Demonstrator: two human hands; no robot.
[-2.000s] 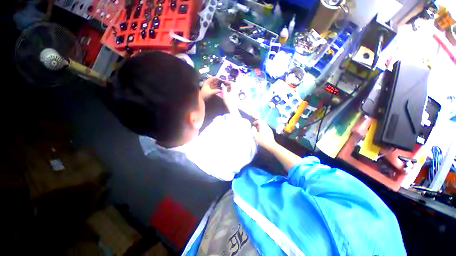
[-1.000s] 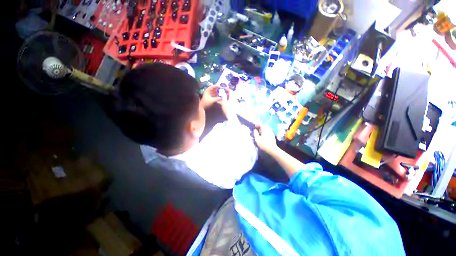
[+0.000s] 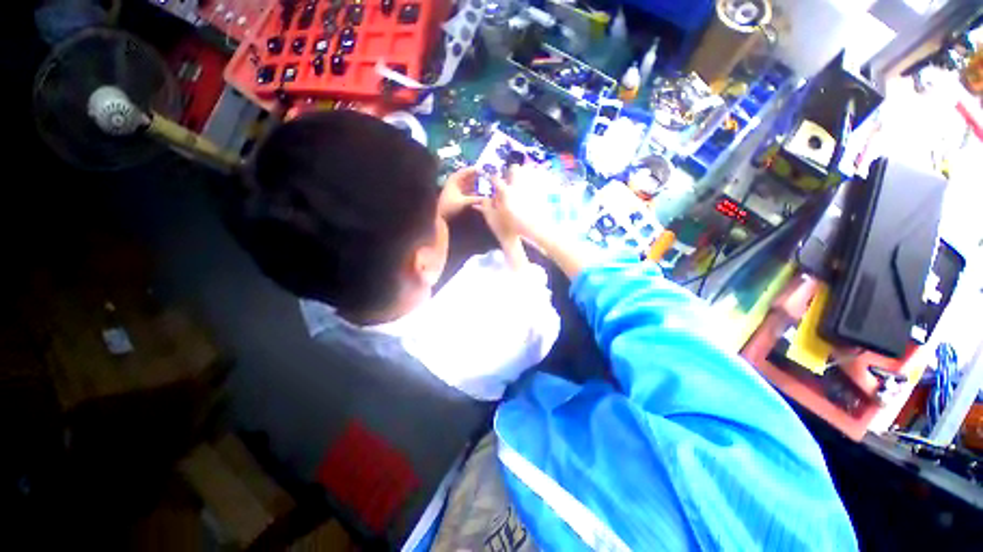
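Note:
My right hand [image 3: 542,224], below a blue sleeve, reaches over the bench to the co-worker's hands. Glare and overlap hide its fingertips, so I cannot tell if it holds anything. My left hand is out of the picture. The co-worker's hand [image 3: 460,194] is raised at the bench edge, fingers together near a small pale thing. A pale sheet with dark round spots [image 3: 498,153] lies just beyond the hands on the green mat. A second white sheet with dark pieces [image 3: 626,221] lies to the right, partly washed out by glare.
The seated co-worker's head [image 3: 340,210] is close on the left. A red compartment tray [image 3: 372,45] with dark units is at the back left, a fan [image 3: 113,109] beyond. A red digital display [image 3: 732,208] and black flat case [image 3: 886,259] are at right.
My right hand has moved from the bench edge forward and left to the co-worker's hands. My blue sleeve now covers part of the bench edge and the yellow handle. The view has shifted slightly.

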